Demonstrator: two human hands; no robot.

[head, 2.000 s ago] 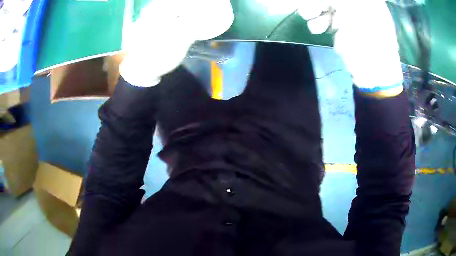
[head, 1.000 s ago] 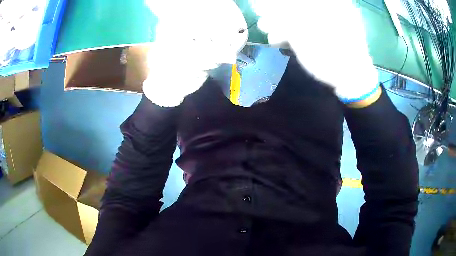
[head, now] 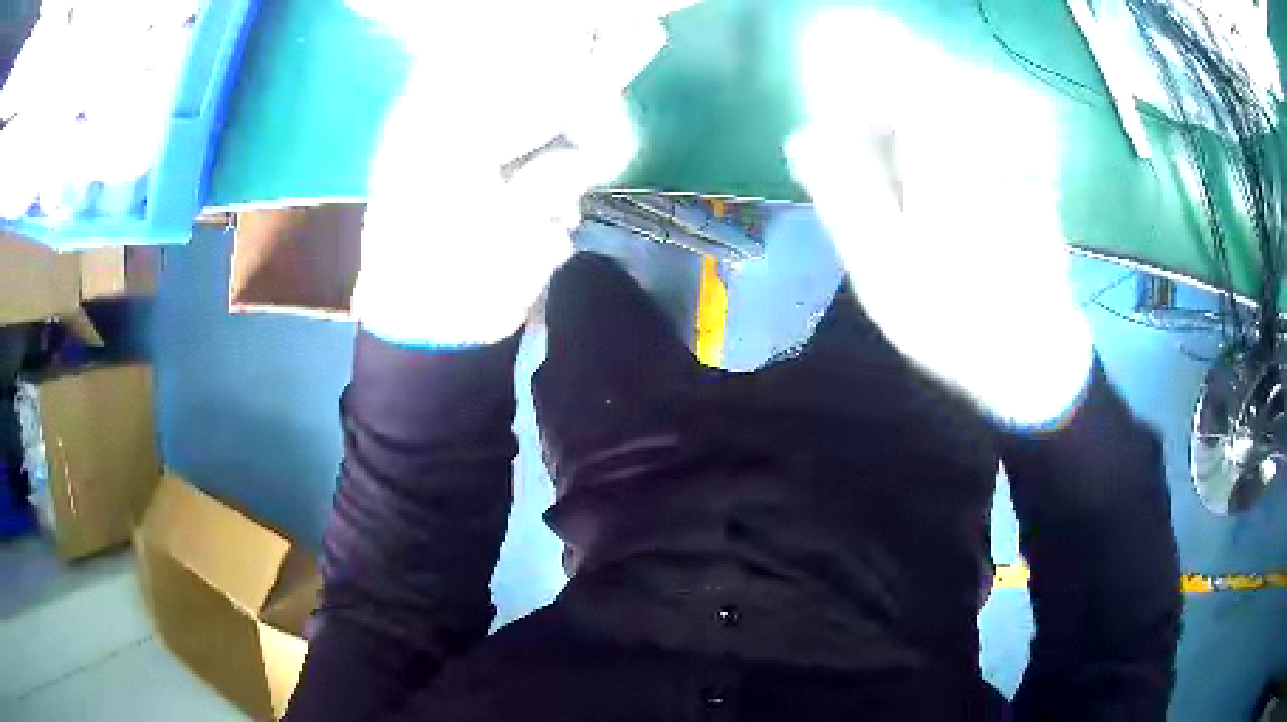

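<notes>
My left hand (head: pixel 466 212), in a white glove, is over the bench's near edge, left of centre. A washed-out white part (head: pixel 593 35) shows at its far side; its outline merges with the glove, so the hold is unclear. My right hand (head: pixel 946 226), also in a white glove, is over the green bench (head: pixel 734 120) to the right, apart from the left hand. Glare hides its fingers and anything in them.
A blue bin (head: pixel 205 127) with white parts is at the bench's left. Black wires (head: pixel 1214 127) hang over the right edge, above a round metal stool base (head: pixel 1242 437). An open carton (head: pixel 212 564) stands on the floor at left; another box (head: pixel 297 261) is under the bench.
The hands have moved apart from close together, and both sit lower in the picture. The view has shifted, showing more of the bench and bin. The white part's round edge no longer shows clearly.
</notes>
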